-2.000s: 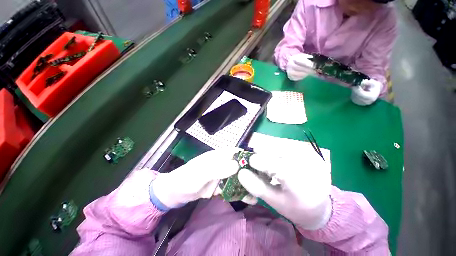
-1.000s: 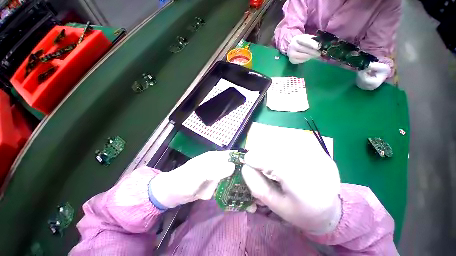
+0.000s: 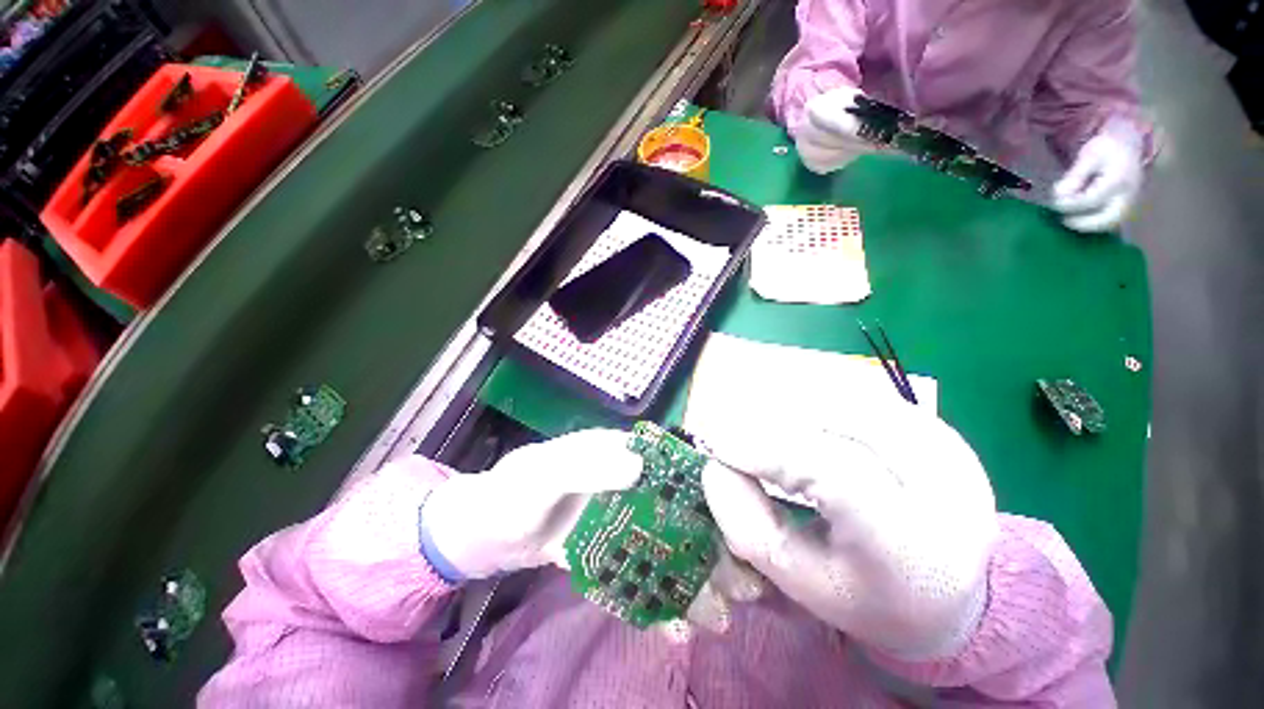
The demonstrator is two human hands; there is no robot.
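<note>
A green circuit board (image 3: 646, 533) dotted with small dark parts is held in front of my chest, its populated face turned up towards me. My left hand (image 3: 534, 501), in a white glove with a blue band at the cuff, grips its left edge. My right hand (image 3: 846, 519), also in a white glove, holds its upper right edge between thumb and fingers. Some gloved fingertips show below the board. A white paper sheet (image 3: 749, 381) lies partly under my right hand, with dark tweezers (image 3: 890, 363) on it.
A black tray (image 3: 502, 308) holds a dotted sheet and a smartphone (image 3: 621, 287). Beyond are a tape roll (image 3: 675, 147) and label sheet (image 3: 808, 255). One board (image 3: 1072, 406) lies at right. Several boards sit on the belt (image 3: 347, 312), left. A coworker opposite holds a board panel (image 3: 938, 147).
The board in my hands has turned so its face shows more fully. My right hand has shifted slightly right. The coworker's one hand has come off the panel's end.
</note>
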